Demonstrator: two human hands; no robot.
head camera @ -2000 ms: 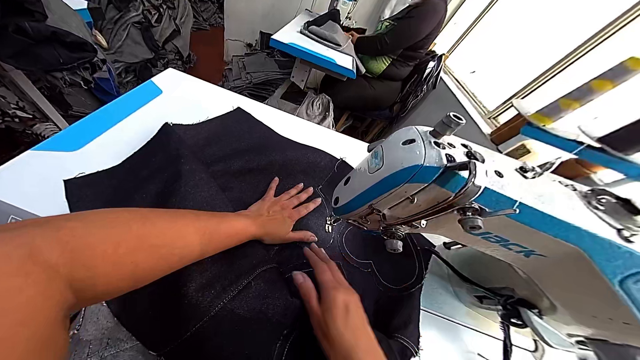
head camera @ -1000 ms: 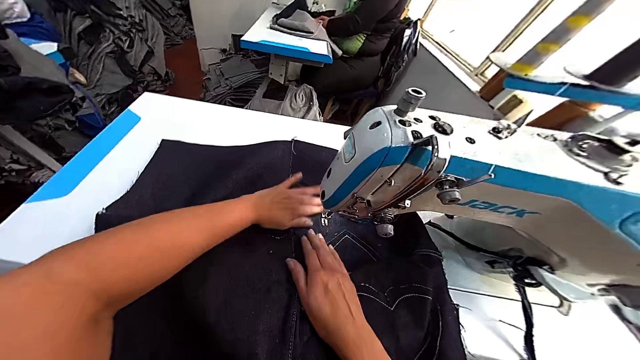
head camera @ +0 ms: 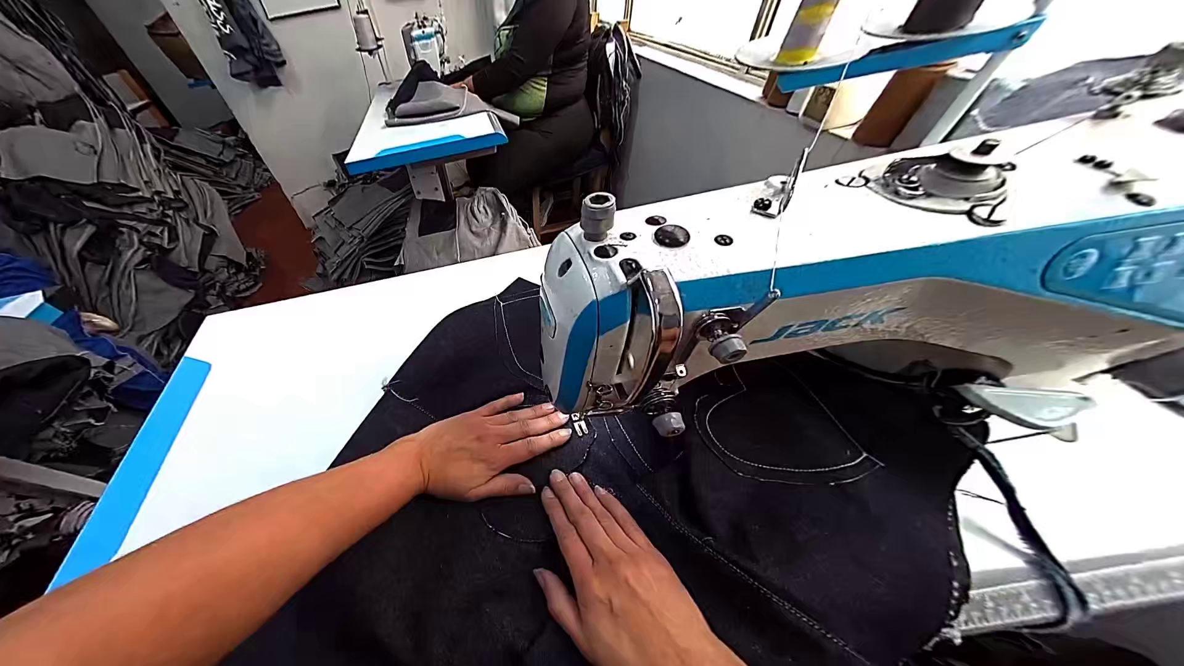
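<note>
A dark denim piece (head camera: 786,536) with pale stitching and a curved pocket outline lies over the white table of a Jack industrial sewing machine (head camera: 610,314). My left hand (head camera: 490,446) presses flat on the denim just left of the presser foot (head camera: 580,425), its fingertips close to it. Below the foot, my right hand (head camera: 610,573) rests palm down on the same cloth, fingers extended and near each other. Neither hand grasps anything. The machine head hides part of the cloth behind the needle area.
Thread spools (head camera: 809,32) stand on a rack at the back right. Across the way a person (head camera: 546,83) sits at another sewing table (head camera: 425,139). Piles of grey garments (head camera: 102,213) fill the left side. A measuring tape strip (head camera: 1110,583) runs along the near right table edge.
The denim has turned and shifted under the machine head, with the pocket outline now to the right of the foot. Both hands remain on the cloth. The view has swung noticeably.
</note>
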